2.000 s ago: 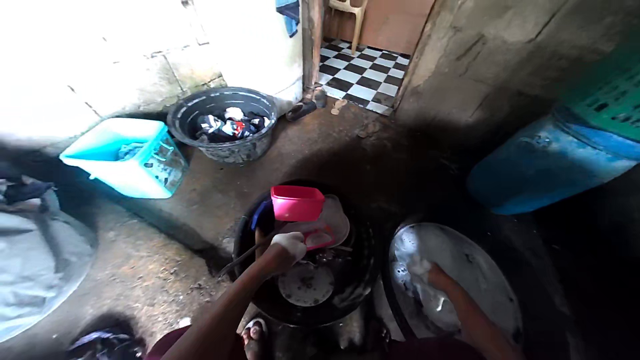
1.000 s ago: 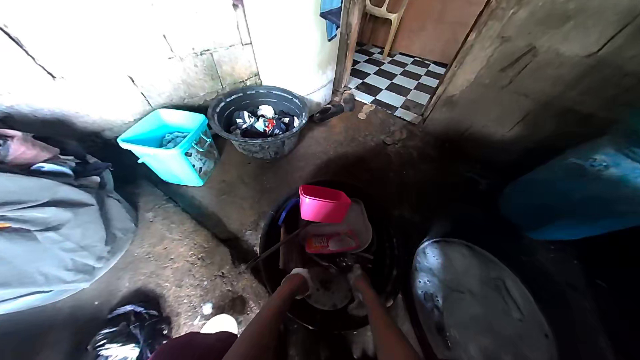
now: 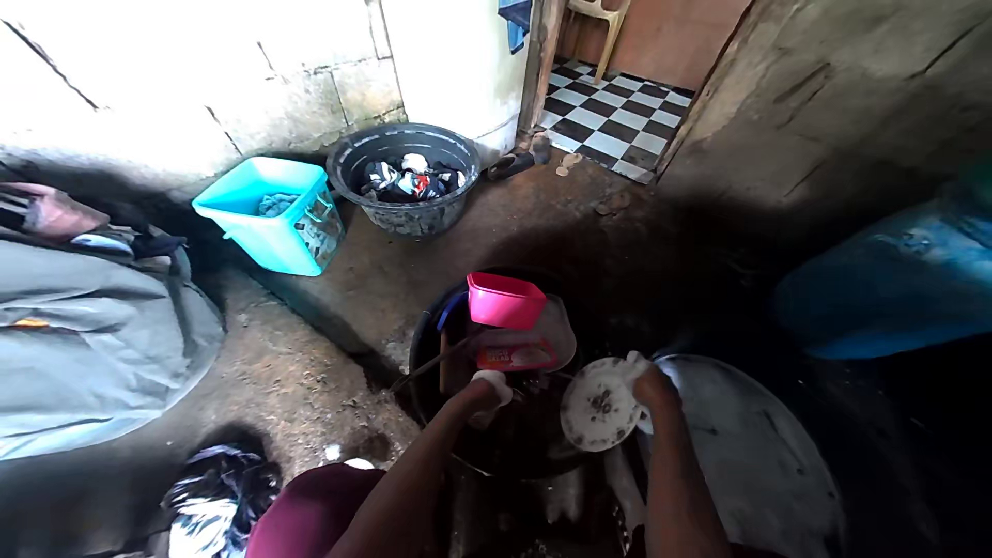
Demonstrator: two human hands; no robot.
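Observation:
My right hand [image 3: 645,387] grips the right edge of a white plate with dark spots [image 3: 601,404], tilted up over the right side of a dark round basin [image 3: 422,364]. Over the basin's left part is my left hand [image 3: 490,394], with something whitish at its fingers; whether it holds this or suds cover it, I cannot tell. Beyond it in the basin lie a pink plastic container [image 3: 506,301], a pale plastic tub with a red label [image 3: 518,355] and a thin stick-like handle [image 3: 434,363]. At the basin's right stands a large round metal lid or tray [image 3: 744,457].
A turquoise plastic bin [image 3: 287,240] and a black tub of clothes [image 3: 411,213] stand by the wall. A grey cover [image 3: 85,333] lies at left, a blue drum [image 3: 891,279] stands at right. Dark footwear [image 3: 511,165] sits near the doorway, and a bundle of cloth [image 3: 213,496] lies at lower left.
One second ago both hands were low in the basin; now my right hand has raised the plate at its right side. Two seconds ago that hand was over the metal lid or tray.

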